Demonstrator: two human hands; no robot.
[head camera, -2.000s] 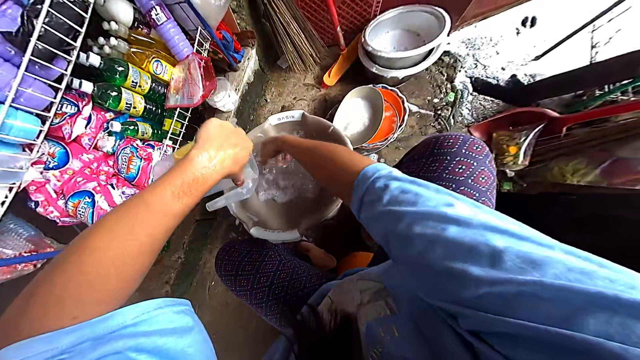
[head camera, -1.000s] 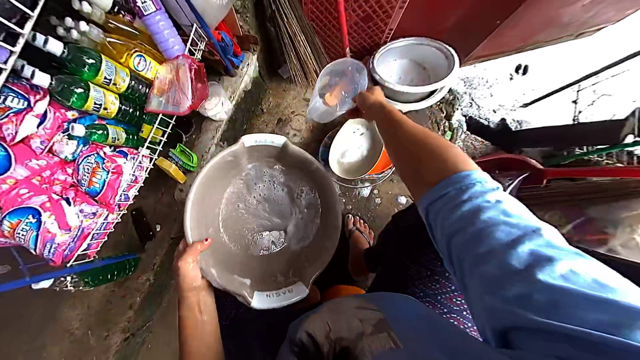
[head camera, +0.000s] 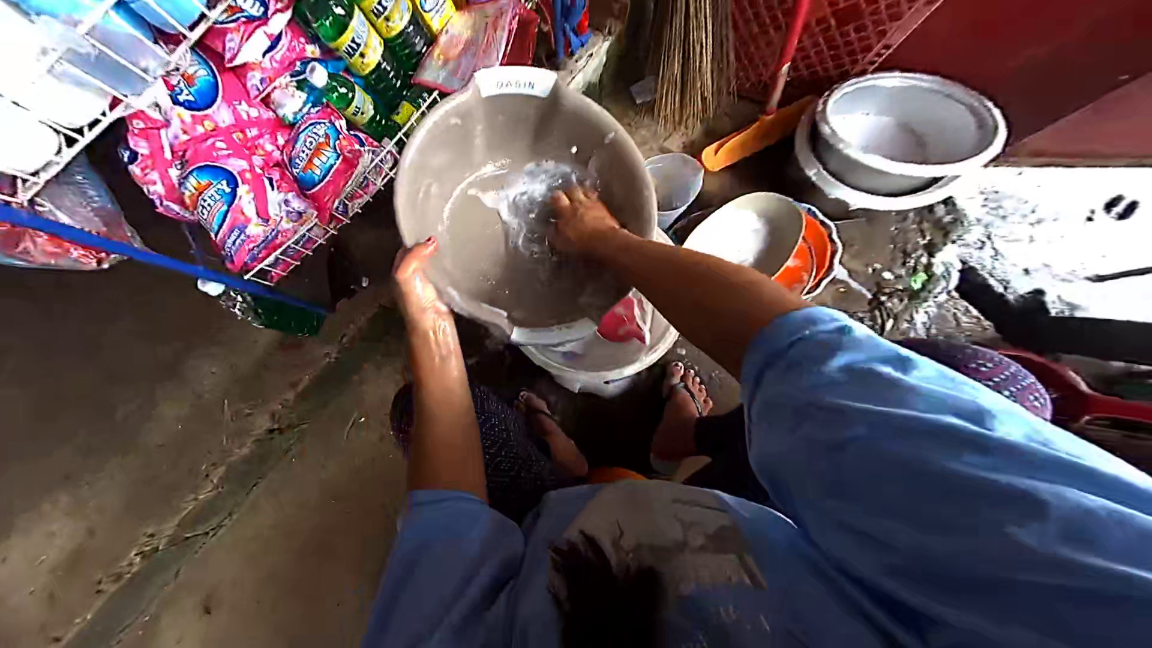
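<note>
A large grey plastic basin (head camera: 468, 117) is tilted, with a little soapy water low in it. My left hand (head camera: 419, 281) holds its left rim, the fingers partly hidden behind the wall. Inside the basin, my right hand (head camera: 580, 219) reaches down to the wet bottom; its fingertips are blurred, and whether it holds anything cannot be told. Under the grey basin stands a second, pale basin (head camera: 612, 371) with a pink-red item (head camera: 625, 320) at its edge. To the right of the grey basin is a clear plastic dipper or pitcher (head camera: 675, 180).
White and orange bowls (head camera: 747, 236) stand to the right, with stacked metal basins (head camera: 909, 135) behind them. A stick broom (head camera: 686, 63) and an orange-bladed tool (head camera: 754, 135) lean at the back. On the left, a white wire rack (head camera: 297, 247) holds pink detergent packs and green bottles.
My right hand has let go of the clear dipper and moved into the grey basin. The grey basin now sits tilted above the pale basin, which shows beneath it. The view has shifted.
</note>
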